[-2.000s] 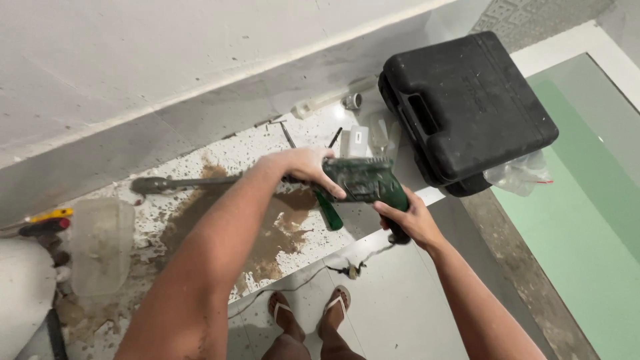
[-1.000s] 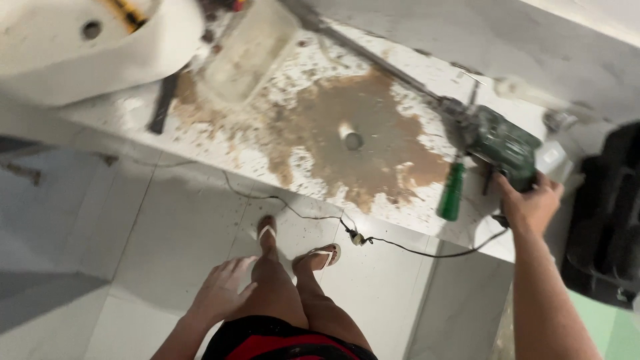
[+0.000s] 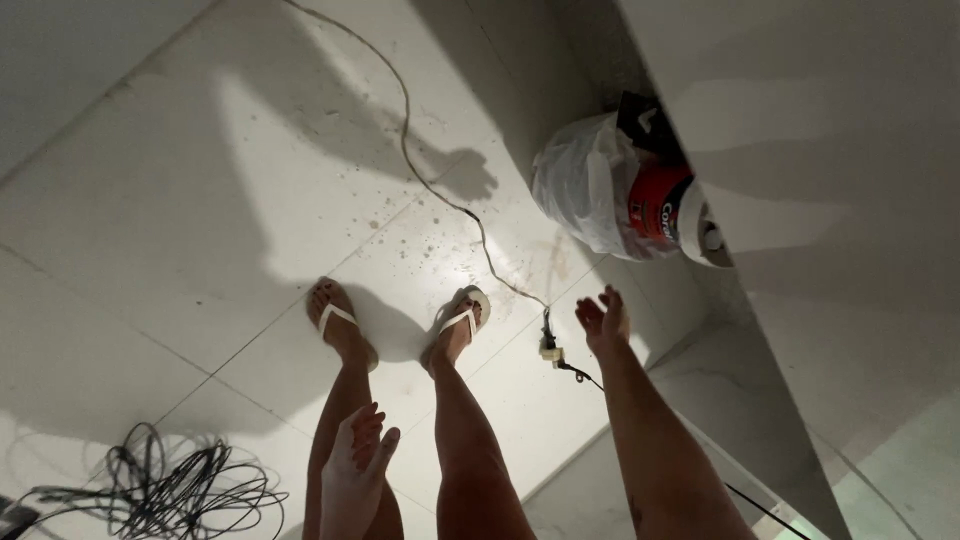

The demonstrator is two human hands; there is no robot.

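Over my shin, at the bottom centre, my left hand (image 3: 356,461) hangs with its fingers loosely curled and nothing in it. My right hand (image 3: 604,319) reaches out above the floor, fingers apart, holding nothing. Just left of it lies a pale plug connection (image 3: 552,351), which joins a light cord (image 3: 407,127) to a black cord (image 3: 581,373). The two do not appear to touch my right hand. The drill is out of view.
A paint bucket (image 3: 651,202) partly wrapped in white plastic stands under the overhanging slab (image 3: 795,195) on the right. Coiled black cable (image 3: 180,487) lies at the lower left. My feet in sandals (image 3: 457,322) are on the tiled floor (image 3: 247,360).
The view has swung down to the floor. Two seconds ago both my hands were on the green power drill; one second ago only my right hand was. Now both hands are free of it.
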